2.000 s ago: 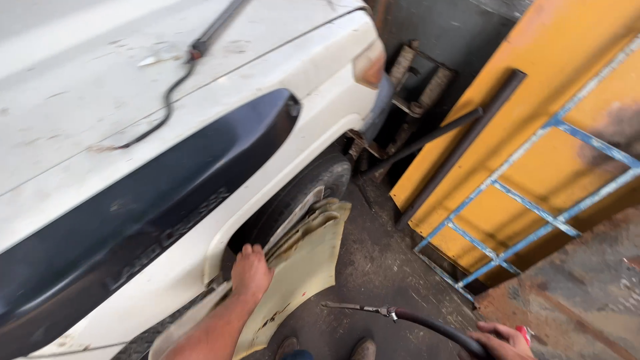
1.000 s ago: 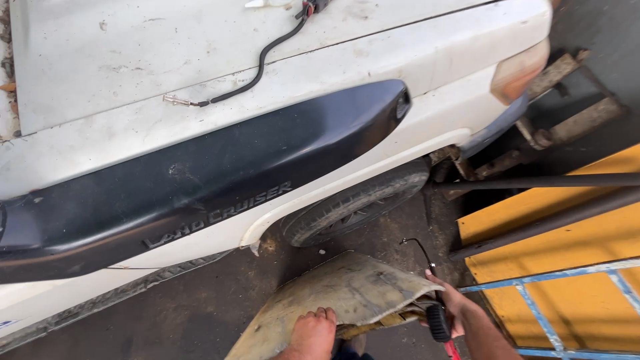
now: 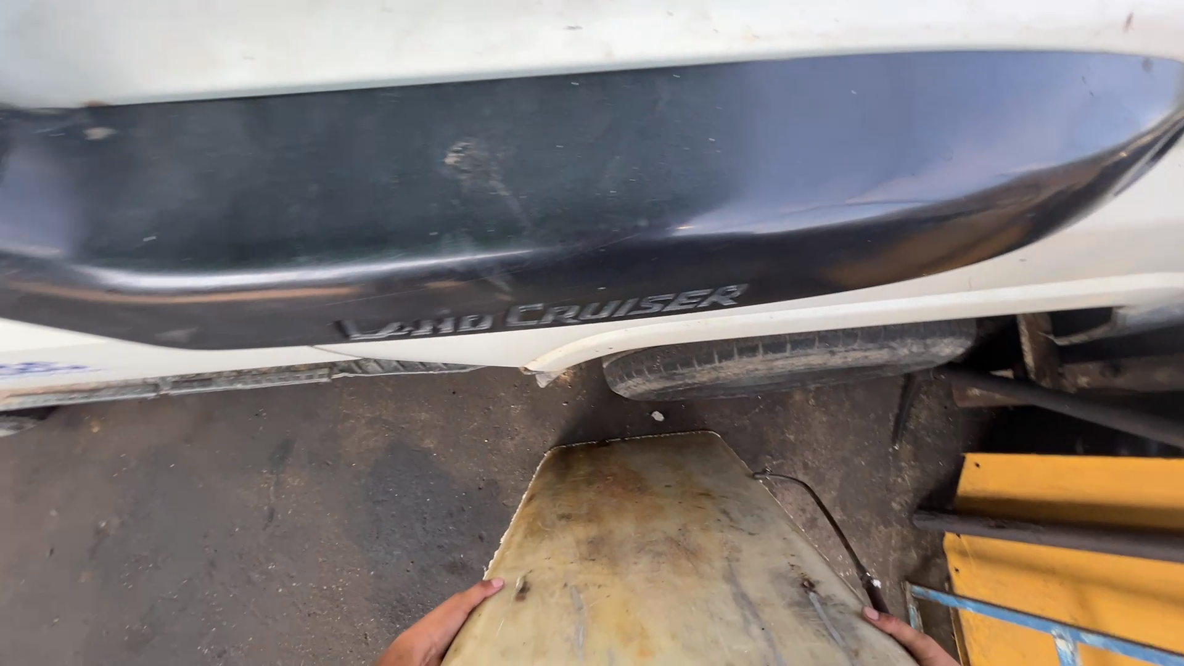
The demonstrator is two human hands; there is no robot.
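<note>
A stained, cream-coloured sheet panel [image 3: 647, 536] with a rough edge lies between my two hands at the bottom middle. My left hand [image 3: 442, 624] grips its left edge, thumb on top. At its lower right edge my right hand [image 3: 906, 638] also holds it, thumb on the surface, the fingers hidden. A dark cable or hose [image 3: 823, 509] with a thin metal tip runs along the panel's right edge down to my right hand; whether the hand grips it too, I cannot tell.
Across the top stands a white vehicle [image 3: 388, 37] with a dark Land Cruiser trim piece [image 3: 555, 185] and a tyre [image 3: 786, 361]. Dark stained ground [image 3: 277, 499] lies below. At right are a yellow metal panel [image 3: 1064, 481], a dark pipe [image 3: 1045, 532] and a blue frame [image 3: 1017, 610].
The cream panel, earlier beside the wheel in my left hand alone, is now held between both hands with its broad face up. My right hand has come in to its right edge. The view has turned.
</note>
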